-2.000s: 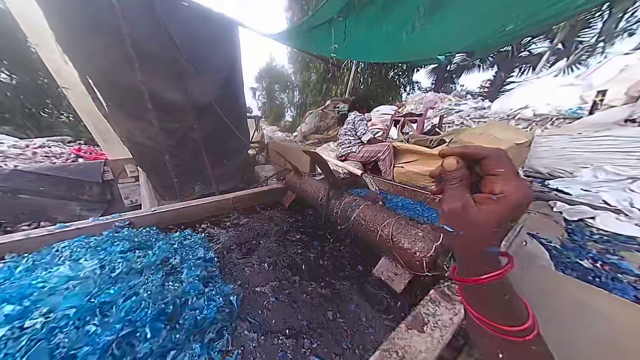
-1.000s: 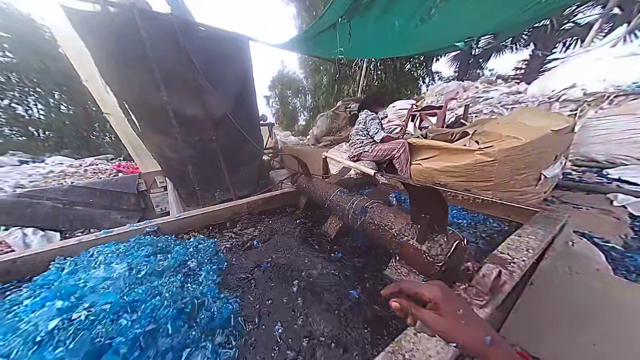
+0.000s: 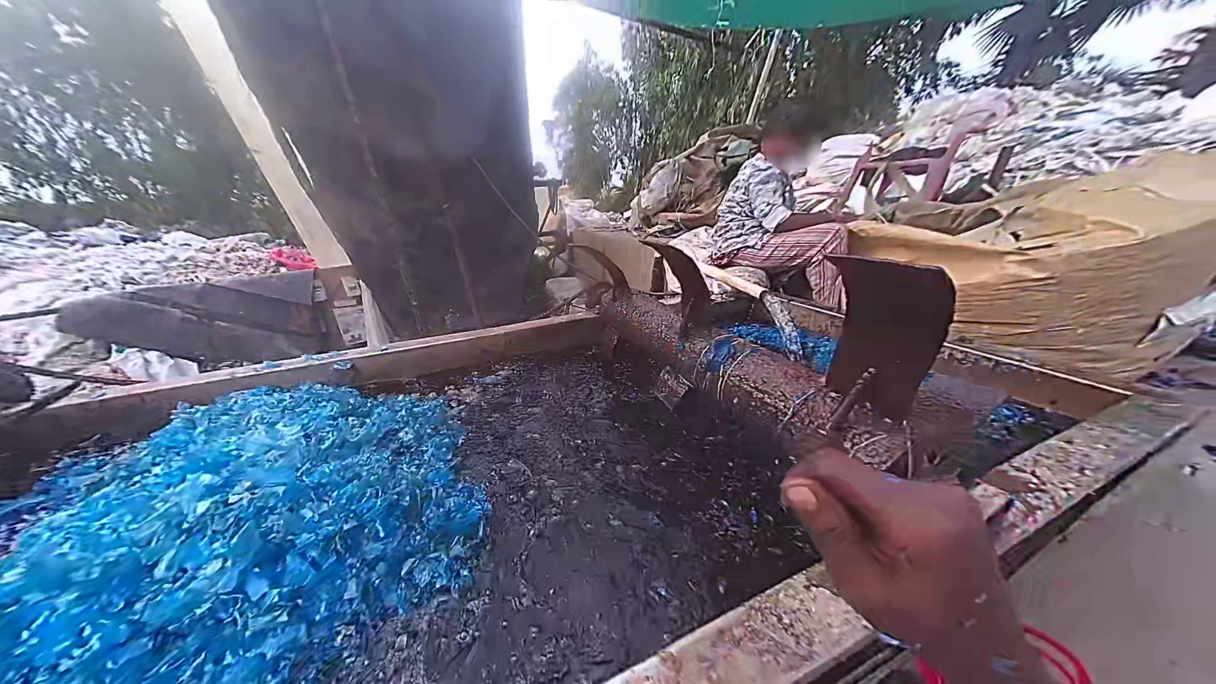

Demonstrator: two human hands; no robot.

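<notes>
My right hand (image 3: 898, 560), with red bands at the wrist, is curled shut beside the near end of a rusty paddle shaft (image 3: 760, 380); nothing shows in it. Whether it touches the shaft cannot be told. Curved metal blades stick out from the shaft, and a broad one (image 3: 893, 332) stands upright just beyond the hand. The shaft lies across a tank of dark water (image 3: 608, 532). Blue plastic flakes (image 3: 256, 532) are heaped at the tank's left. My left hand is out of view.
The tank's rim (image 3: 760, 627) runs below my right hand. A person (image 3: 760, 209) sits behind the shaft, near a pipe (image 3: 727, 275) pouring water. A large tan sack (image 3: 1054, 275) lies at right; a dark sheet (image 3: 408, 161) hangs at left.
The shaft has turned: its broad near blade now stands upright. My right hand, raised two seconds ago, is now low near the shaft's end, and its fingers have curled in since one second ago.
</notes>
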